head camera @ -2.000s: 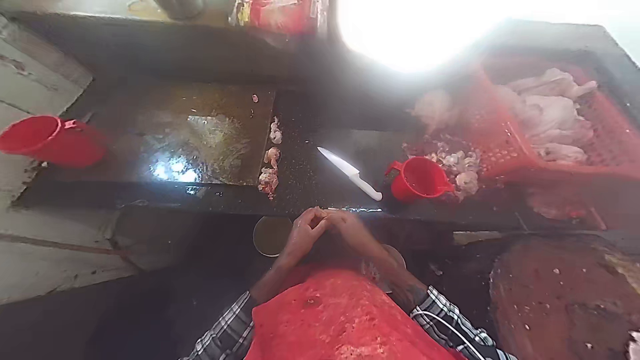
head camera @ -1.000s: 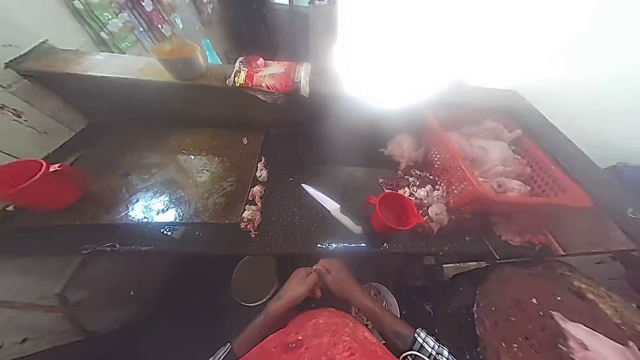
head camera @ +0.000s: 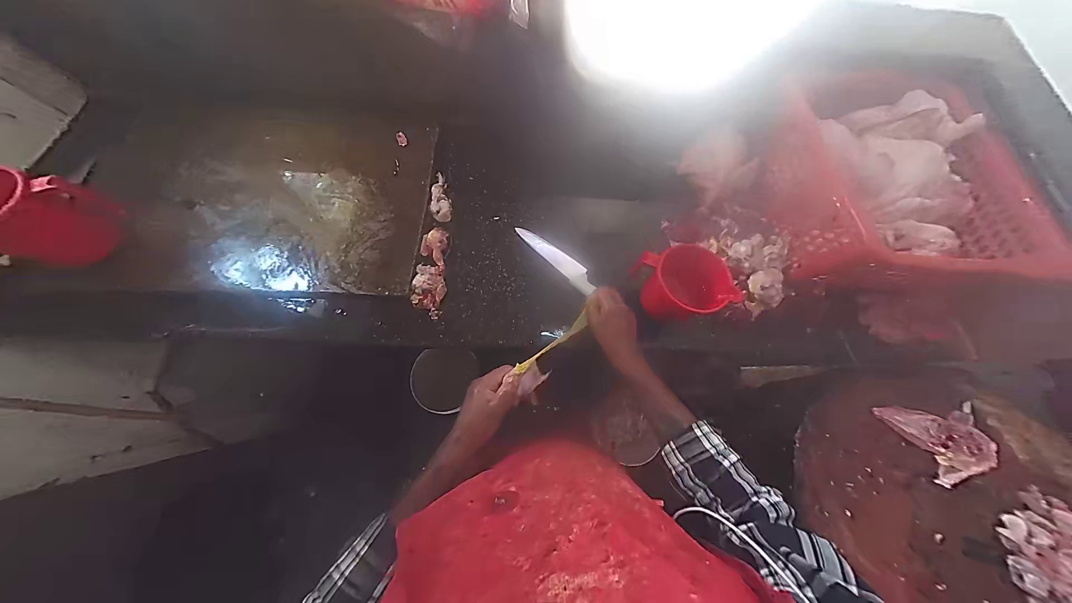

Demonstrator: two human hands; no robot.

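My left hand [head camera: 488,404] is closed on a small piece of raw poultry [head camera: 531,382] in front of my red apron. A yellow strip [head camera: 553,344], which looks like skin or a foot's peel, stretches up from it to my right hand [head camera: 611,322], whose fingers are closed on its other end. Just beyond my right hand a knife [head camera: 550,254] lies on the dark counter, its blade pointing away to the left; the handle is largely hidden by the hand. A red plastic mug [head camera: 688,281] stands to the right of that hand.
A red crate [head camera: 1005,243] holds plucked poultry, with scraps [head camera: 758,266] beside it. More scraps [head camera: 429,286] line the wet board [head camera: 335,218]. Another red mug [head camera: 63,222] stands far left. A round chopping block [head camera: 846,486] bears cut meat [head camera: 950,440]. Below the counter's edge is a round container [head camera: 444,381].
My hands were together near the counter's edge; now they are apart, the right one higher by the knife, with a yellow strip stretched between them. Cut meat shows on the block. The view has tilted down.
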